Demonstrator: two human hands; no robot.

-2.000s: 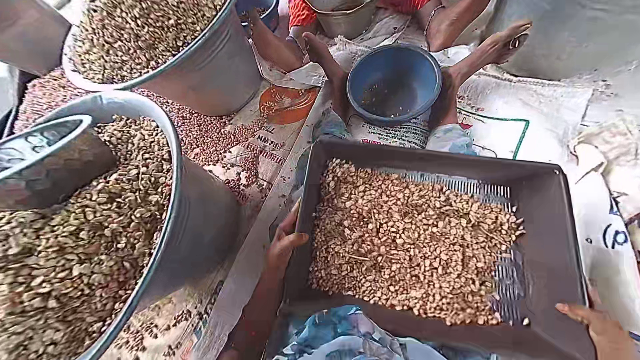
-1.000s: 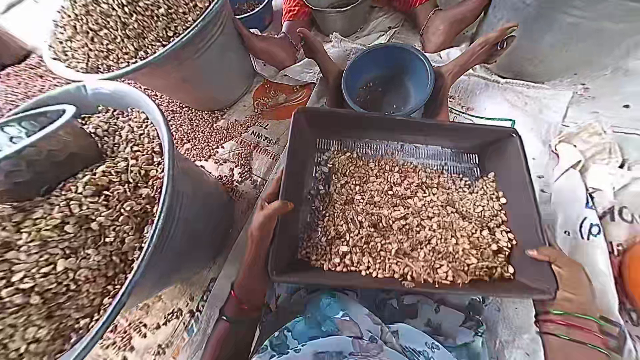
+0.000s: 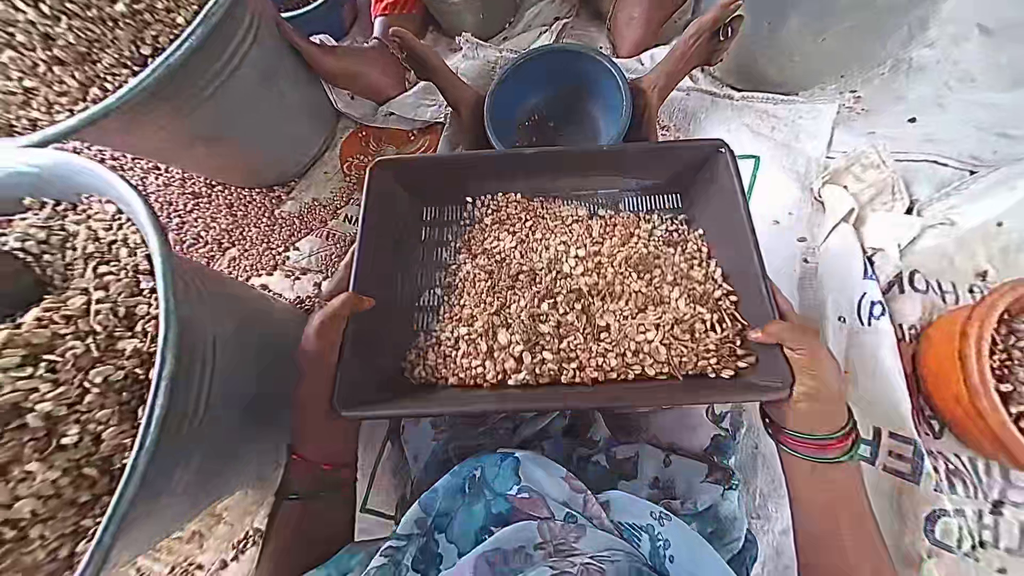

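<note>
A dark rectangular plastic sieve tray [image 3: 552,400] with a slotted bottom is held level above my lap. My left hand [image 3: 332,320] grips its left side, thumb over the rim. My right hand [image 3: 804,356], with bangles at the wrist, grips the right side near the lower corner. Pale brown seeds or nut pieces [image 3: 576,296] lie in the tray, heaped toward its lower and right part, while slots show bare at the left and top. Just beyond the tray's far rim is a blue bowl [image 3: 558,96] with a few dark bits inside, between my feet.
Two large metal tubs, one near [image 3: 232,360] and one farther [image 3: 224,104], hold similar pieces at the left. Small reddish beans or nuts [image 3: 216,208] lie spread on sacking. An orange pot [image 3: 952,368] stands at the right. Another person's foot [image 3: 352,68] rests beyond the tray.
The tray has gone from a slant to nearly level, and the pieces in it have shifted, baring slots along the left side. Both hands have kept their hold on it.
</note>
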